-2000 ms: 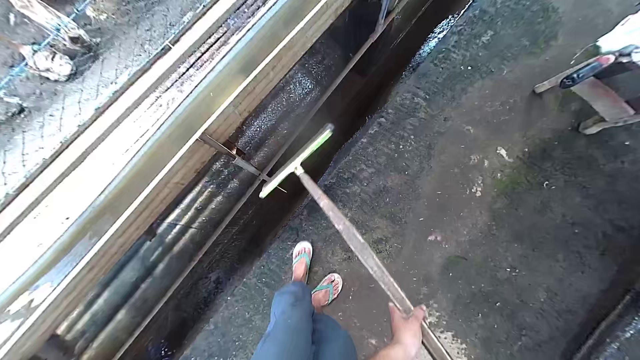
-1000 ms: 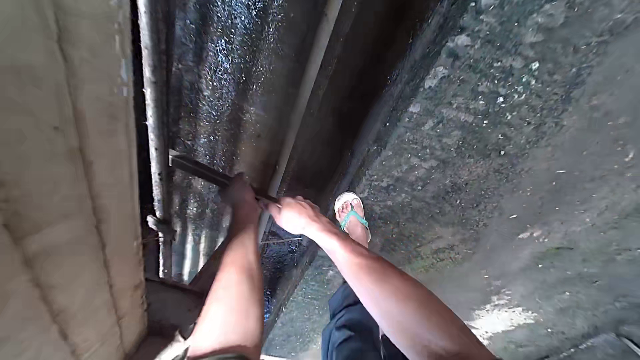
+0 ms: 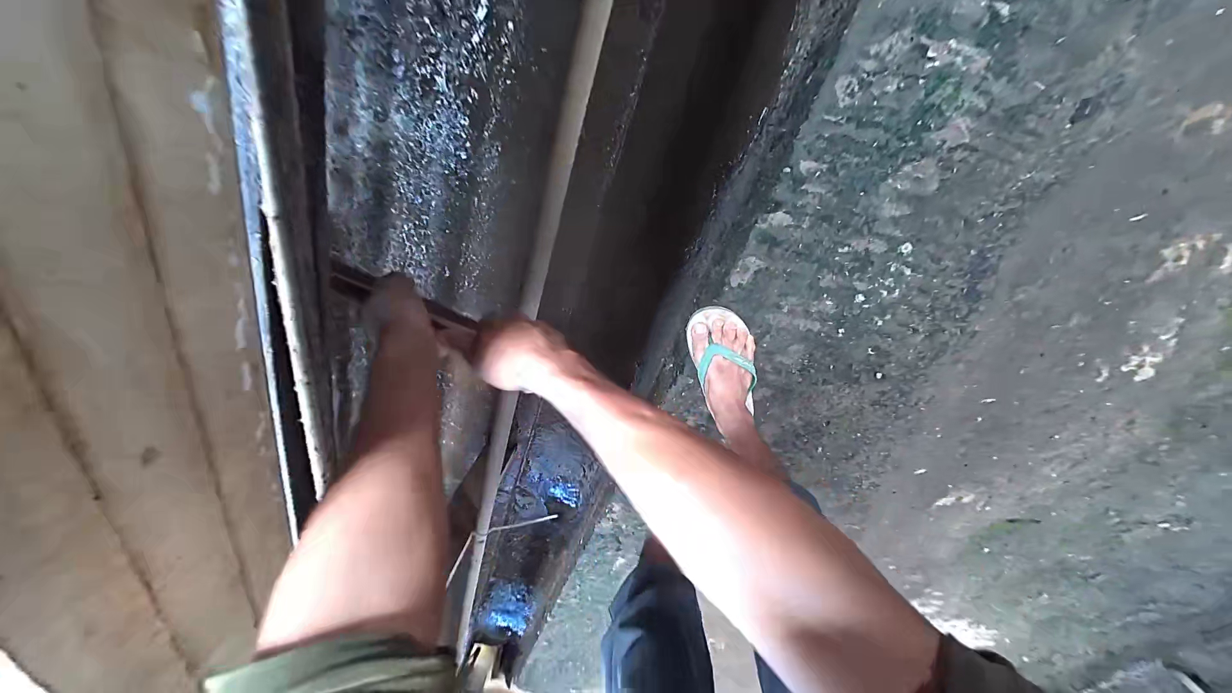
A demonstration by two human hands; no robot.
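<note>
My left hand [image 3: 393,303] and my right hand [image 3: 520,354] are both closed around a dark bar [image 3: 354,279] that runs crosswise over the channel. The left hand is farther out, near the bar's end by the boards; the right hand grips it close to a long pale pole [image 3: 570,125]. Shadow hides most of the left fingers. Beneath the hands lies a dark, wet, ridged surface [image 3: 414,125]. The squeegee-like tool seen earlier cannot be made out here.
A wooden board wall [image 3: 135,289] with a thin pole [image 3: 294,337] along its edge stands at the left. A dark gutter [image 3: 674,164] runs beside the rough concrete floor [image 3: 962,337]. My sandalled foot [image 3: 724,371] is near the gutter's edge; shiny wet patches [image 3: 510,606] lie below.
Two seconds ago a hand held a long-handled T-shaped tool over the floor; one second ago both hands were on the dark bar, as now. The view has moved in close to the channel.
</note>
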